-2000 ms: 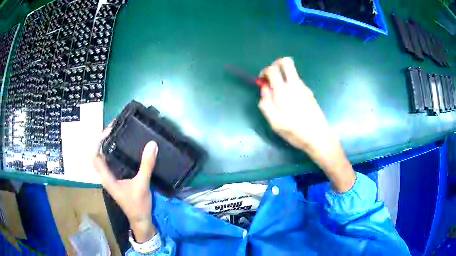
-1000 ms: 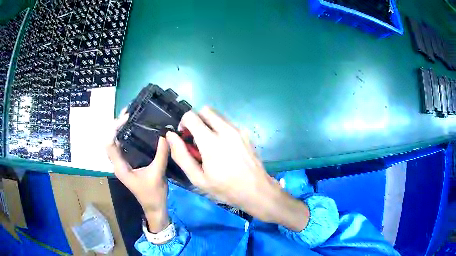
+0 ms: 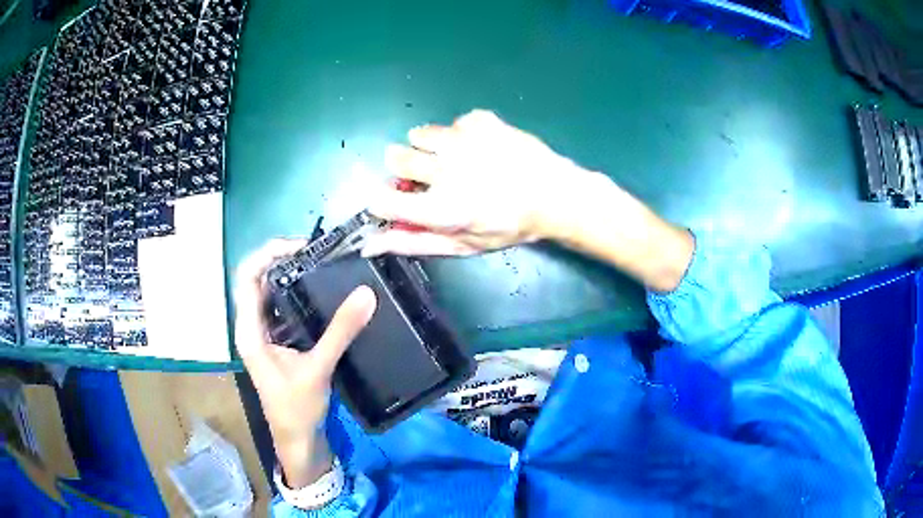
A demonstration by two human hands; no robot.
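A black plastic housing (image 3: 380,329) is tilted above the bench's front edge, its slotted end up and to the left. My left hand (image 3: 294,344) grips it from the left side, thumb on its flat face. My right hand (image 3: 476,187) is closed around the red-handled cutters (image 3: 407,186) at the slotted end. The cutters' jaws are mostly hidden by my fingers and blur, so I cannot tell if they touch the housing.
Sheets of small dark parts (image 3: 111,172) with a pale blank edge (image 3: 187,293) lie at the left. A blue bin (image 3: 749,22) is at the top right. Long black housings (image 3: 889,152) lie far right. A brown cardboard box (image 3: 167,425) with a clear bag (image 3: 210,481) is below.
My right hand with the cutters has moved from over the housing's face up to its slotted end. The housing has shifted slightly right and down in my left hand, showing more of its face.
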